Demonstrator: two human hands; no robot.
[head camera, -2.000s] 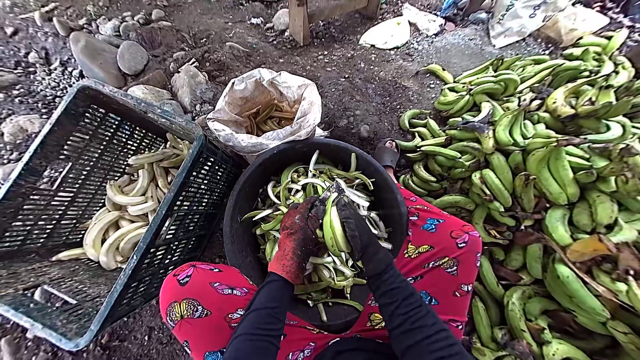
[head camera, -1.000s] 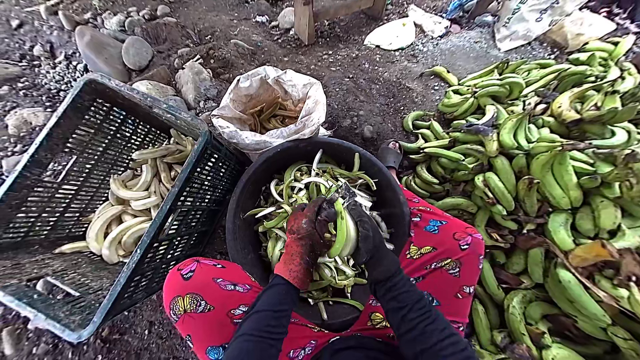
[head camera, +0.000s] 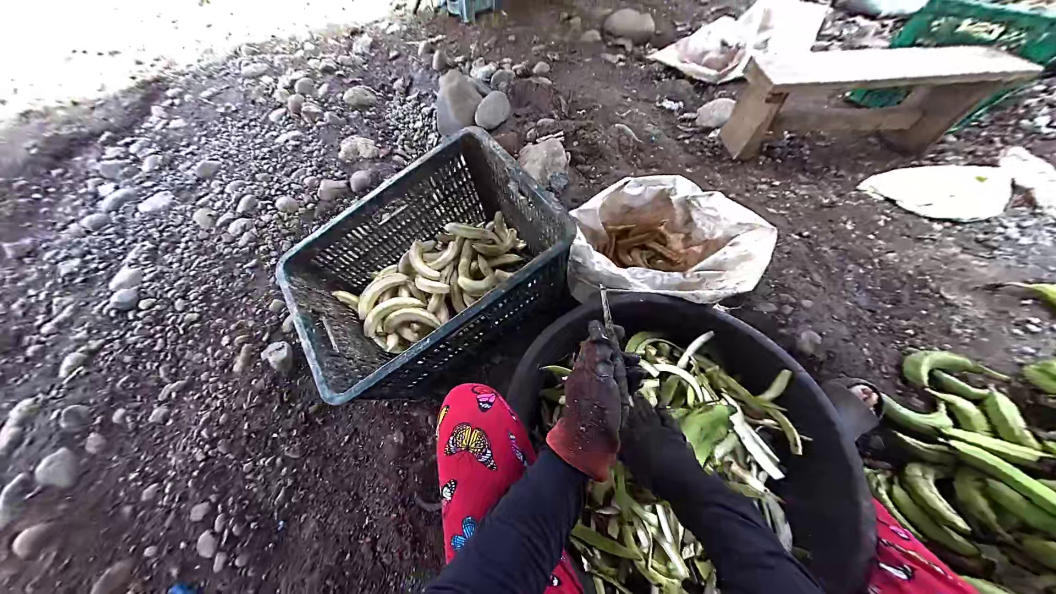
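My left hand (head camera: 591, 396), in a dark glove with a red cuff, is raised above the near left side of a black round tub (head camera: 813, 412). A thin knife blade (head camera: 606, 307) points up from its fingers. Close against it is my right hand (head camera: 648, 429), in a black glove, partly hidden; whether it holds anything does not show. Green and whitish plantain peels (head camera: 709, 425) fill the tub. Peeled plantains (head camera: 429, 285) lie in the dark plastic crate (head camera: 371, 367) on the left. Unpeeled green plantains (head camera: 965, 462) are heaped at the right.
A white sack (head camera: 742, 247) with brownish strips stands behind the tub, beside the crate. Farther back are a wooden bench (head camera: 891, 70), a green crate (head camera: 982, 29) and stones (head camera: 458, 103) on dirt ground. My knees flank the tub.
The view has swung left. The green plantain between my hands in the earlier frames no longer shows there. My hands have moved to the tub's left side, and a blade now shows above them.
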